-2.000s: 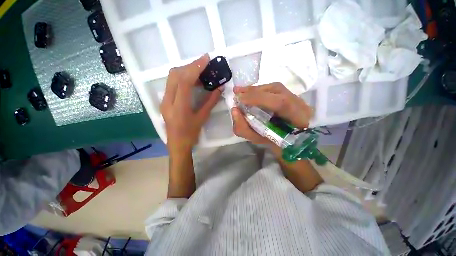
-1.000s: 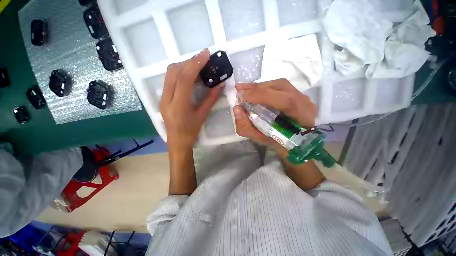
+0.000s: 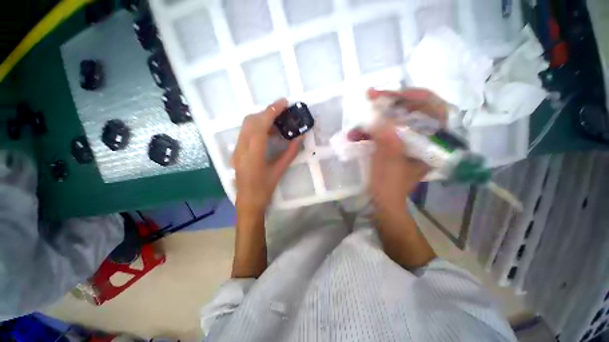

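Note:
My left hand (image 3: 259, 150) holds a small black housing (image 3: 294, 121) between thumb and fingers, above the white blister tray (image 3: 306, 202). The housing's face shows small light details. My right hand (image 3: 394, 150) is blurred by motion. It holds the glue syringe (image 3: 434, 148), its green adapter (image 3: 471, 168) pointing right. Pale tissue shows at the fingers of my right hand; whether they grip it is unclear. The syringe's needle tip cannot be made out.
Several black housings (image 3: 163, 149) sit on a silvery bubble sheet (image 3: 123, 100) and the green bench at left. Crumpled white tissues (image 3: 514, 87) lie on the tray's right side. Stacked trays (image 3: 534, 227) stand at lower right. A person's pale sleeve (image 3: 63, 247) is at lower left.
My right hand has moved right with the syringe, away from the housing, and has turned. The housing stays in my left hand. The whole view has shifted a little.

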